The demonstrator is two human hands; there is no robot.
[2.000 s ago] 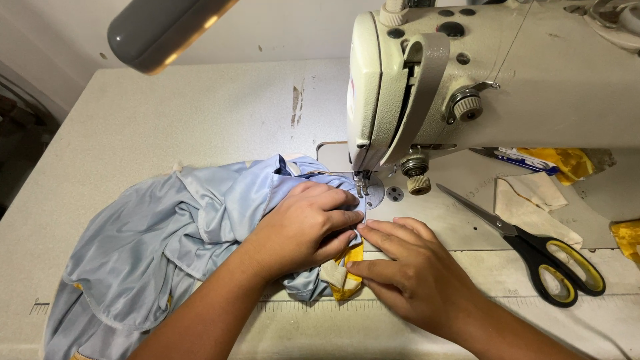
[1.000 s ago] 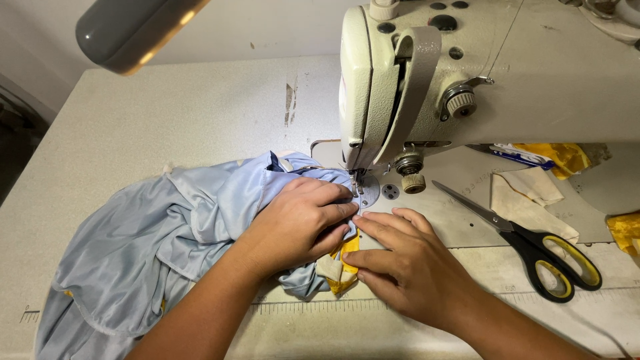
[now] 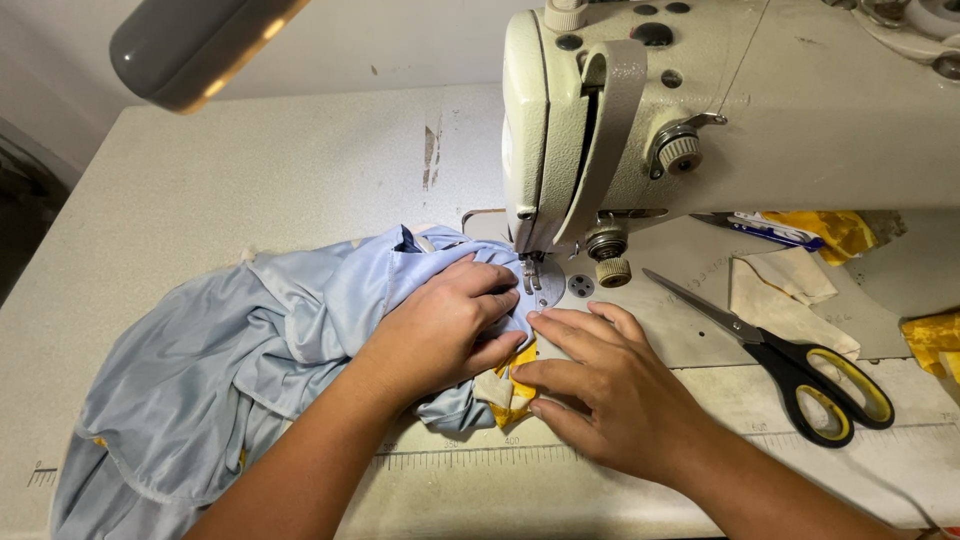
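A light blue satiny garment (image 3: 315,315) lies bunched left of the sewing machine (image 3: 570,135), its right edge at the presser foot (image 3: 531,276). My left hand (image 3: 450,322) lies on the fabric just left of the foot, fingers bent, thumb toward a yellow and cream piece (image 3: 517,382). Whether its fingers pinch cloth cannot be told. My right hand (image 3: 600,382) rests in front of the needle plate (image 3: 551,285), its fingers spread, fingertips touching the garment's edge and the yellow cloth. The needle tip is hard to make out.
Black and yellow scissors (image 3: 787,367) lie right of my right hand. Behind them are cream cloth scraps (image 3: 787,292), blue-handled thread snips (image 3: 772,231) and yellow cloth (image 3: 832,232). A lamp (image 3: 195,45) hangs at upper left. A ruler scale (image 3: 465,456) runs along the table front.
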